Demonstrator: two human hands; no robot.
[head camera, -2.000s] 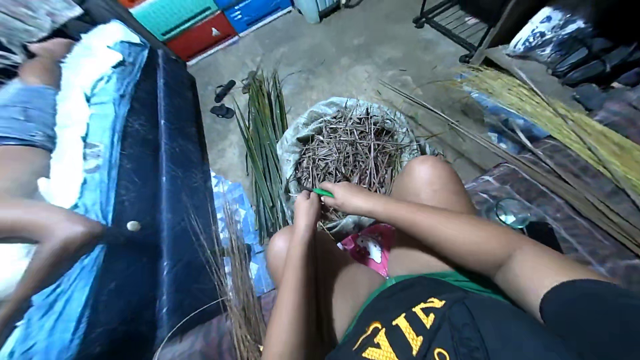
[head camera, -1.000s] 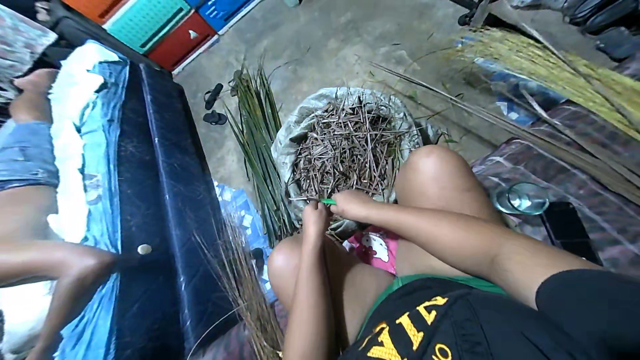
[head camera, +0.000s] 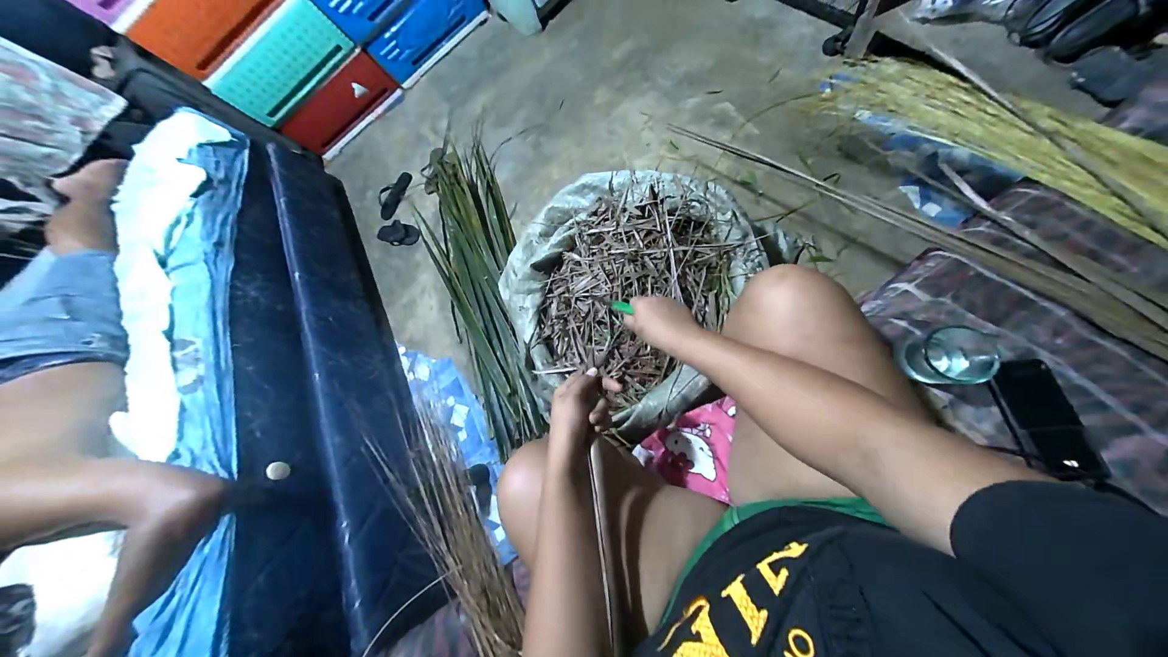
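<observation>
Between my knees stands a woven plastic sack (head camera: 534, 274) with its mouth folded open, filled with short brown dry leaf scraps (head camera: 630, 260). Over its near edge, my left hand (head camera: 584, 401) holds a thin brown midrib (head camera: 599, 529) that runs down along my thigh. My right hand (head camera: 662, 324) grips a small tool with a green handle (head camera: 622, 308), above the scraps; its blade cannot be made out. A bundle of long green palm leaves (head camera: 479, 283) lies left of the sack. Thin brown sticks (head camera: 461, 538) are bunched beside my left knee.
Left is a dark blue mattress (head camera: 292, 365) with another person lying beyond it. On the right are a drinking glass (head camera: 963, 354), a phone (head camera: 1045, 415), long dry stalks (head camera: 867, 205) and yellowish fibres (head camera: 1004, 128). Slippers (head camera: 397, 234) lie on the floor near coloured drawers (head camera: 338, 100).
My hands were close together at the sack's near edge; now they are apart, with the right hand and green-handled tool farther out over the scraps.
</observation>
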